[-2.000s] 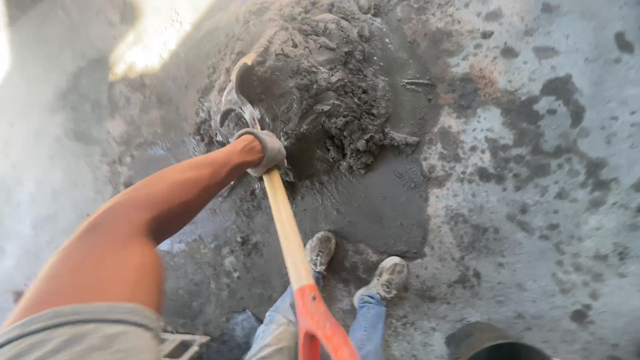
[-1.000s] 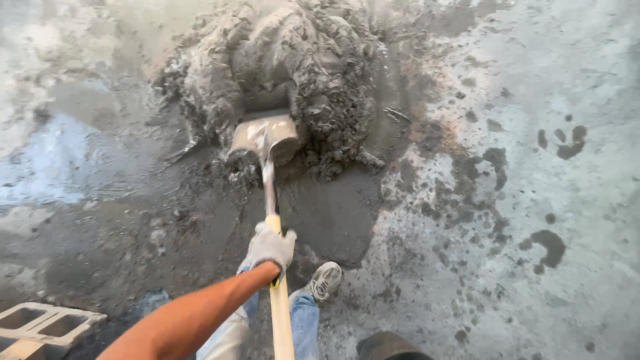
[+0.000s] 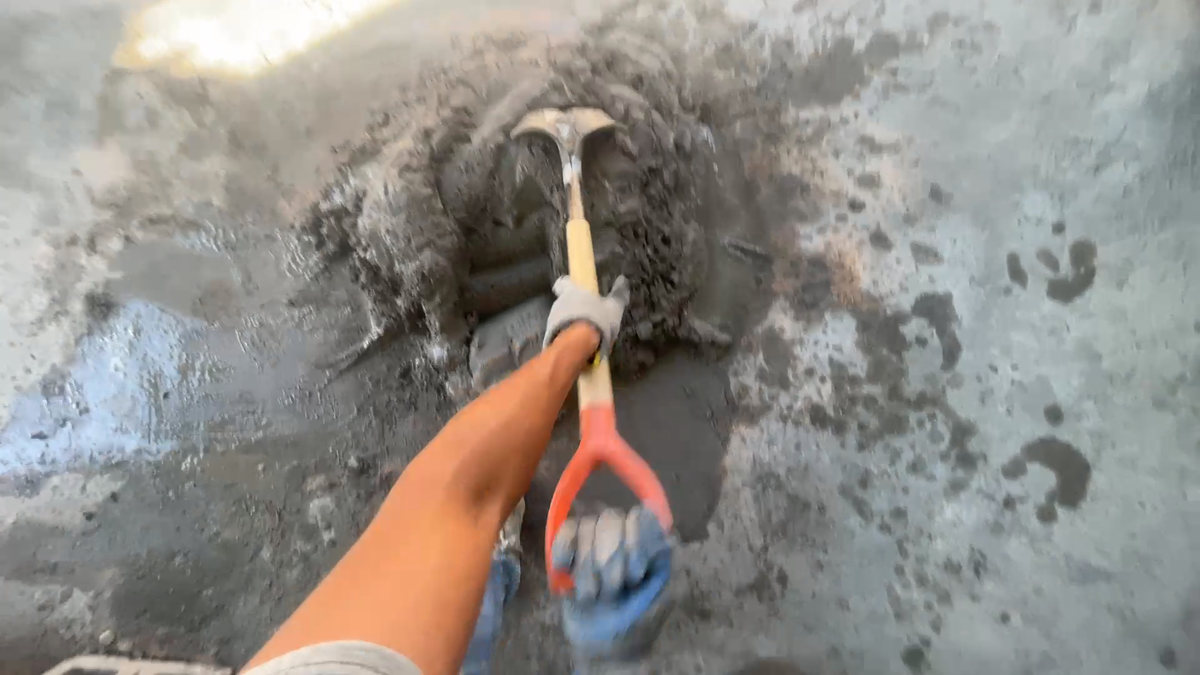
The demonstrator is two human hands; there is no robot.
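A shovel with a wooden shaft point(image 3: 581, 253) and an orange D-shaped handle point(image 3: 600, 441) runs up the middle of the view. My left hand point(image 3: 587, 314), in a pale work glove, is closed around the shaft about midway. My right hand point(image 3: 609, 562), in a grey and blue glove, grips the crossbar of the handle at the bottom. The metal shovel blade point(image 3: 564, 122) is over the upper part of a heap of wet grey mortar or concrete point(image 3: 403, 216). How deep its edge sits in the mix cannot be told.
Around the heap lies a concrete floor point(image 3: 984, 375) with dark wet splashes on the right. A wet sheen point(image 3: 94, 394) shows at left. Part of a blue-jeaned leg point(image 3: 487, 609) is below the shovel. The edge of a pale block point(image 3: 131, 666) shows at the bottom left.
The shovel blade has moved forward from the near side of the heap to its upper part. My right hand and the orange handle, out of view one second ago, now show.
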